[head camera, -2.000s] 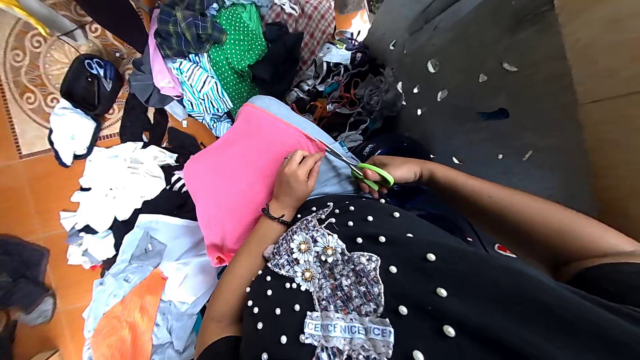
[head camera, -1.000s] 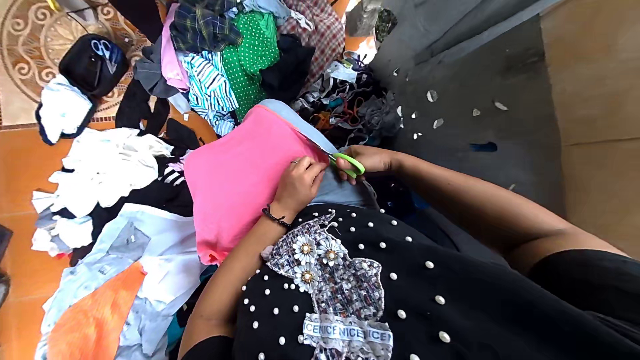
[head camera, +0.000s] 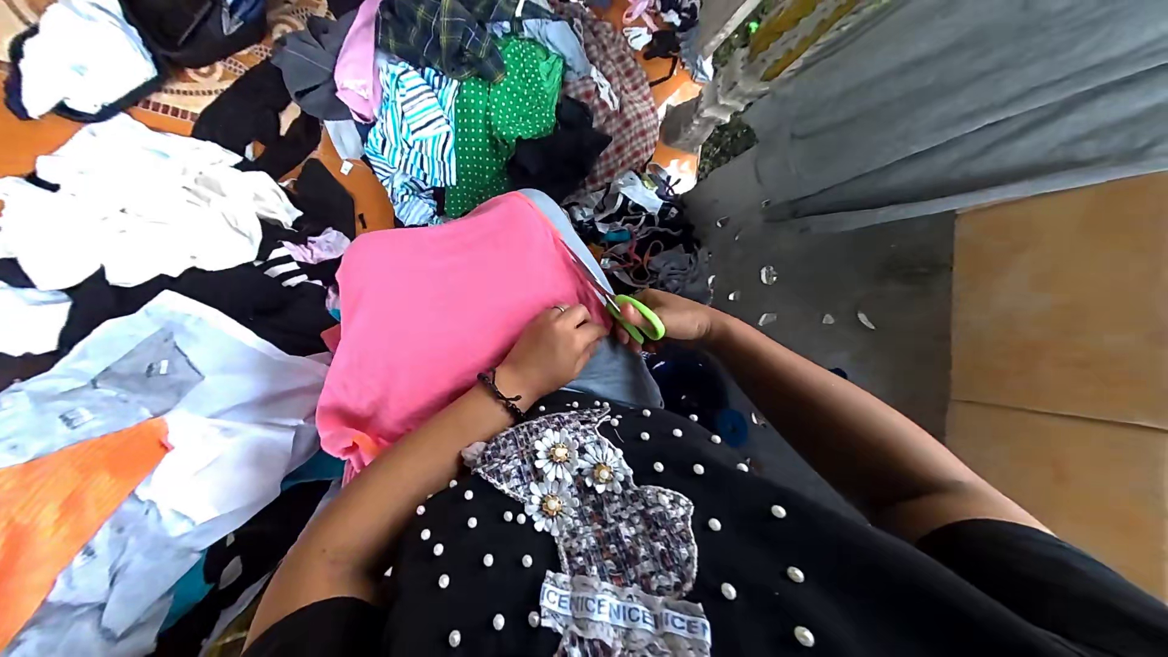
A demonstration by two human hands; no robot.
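Observation:
Pink cloth [head camera: 438, 301] lies over a grey-blue cloth [head camera: 610, 370] on my lap. Bent fingers of my left hand [head camera: 557, 342] hold the pink cloth near its right edge; a dark braided bracelet circles that wrist. My right hand [head camera: 671, 319] grips scissors with lime-green handles [head camera: 641, 319], right beside the left fingertips. The metal blades point up and left along the pink cloth's right edge. How far the blades are apart cannot be told.
White garments [head camera: 155, 201] and a pale shirt with an orange cloth [head camera: 73, 511] spread at left. Striped and green dotted clothes [head camera: 506, 119] are heaped ahead, with dark scraps [head camera: 648, 228] nearby. Pale bits dot the grey floor [head camera: 821, 274] at right, beside a brown board [head camera: 1058, 365].
The scissors and my right hand have come closer to my left hand along the pink cloth's right edge. The view has shifted somewhat.

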